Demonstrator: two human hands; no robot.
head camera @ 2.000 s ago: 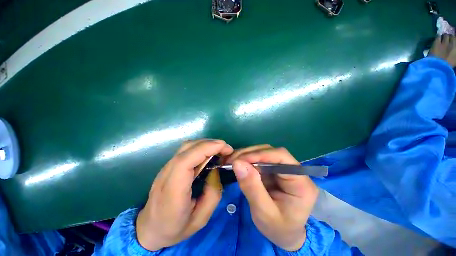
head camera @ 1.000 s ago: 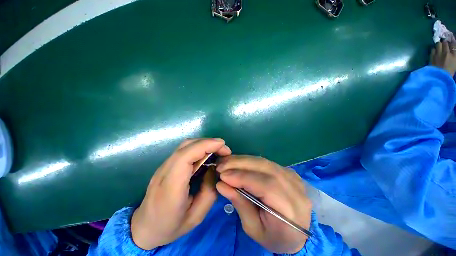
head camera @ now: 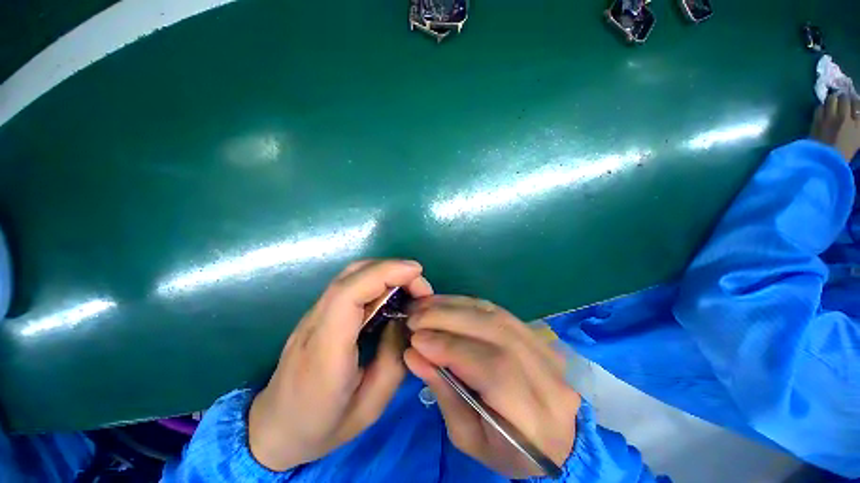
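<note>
My left hand (head camera: 325,363) holds a small watch case assembly (head camera: 385,309) near the worktop's front edge. The case is tilted, with a shiny rim and dark inside; the fingers hide most of it. My right hand (head camera: 486,373) holds slim silver tweezers (head camera: 495,420), their back end pointing down and right. The fingertips of my right hand are at the case's open side. The tweezer tips are hidden behind the fingers. A yellowish finger cot on my left thumb shows only partly.
The glossy green worktop (head camera: 311,123) has light reflections. Several watch units lie at its far side, one at top centre (head camera: 439,17). A pale rail (head camera: 104,42) curves at upper left. A neighbour's blue sleeve (head camera: 754,283) and hand, beside a crumpled wipe (head camera: 830,77), are at right.
Since the oldest frame, the tweezers have swung from nearly level to slanting down right, and my right hand has closed in on the case. The view has shifted slightly.
</note>
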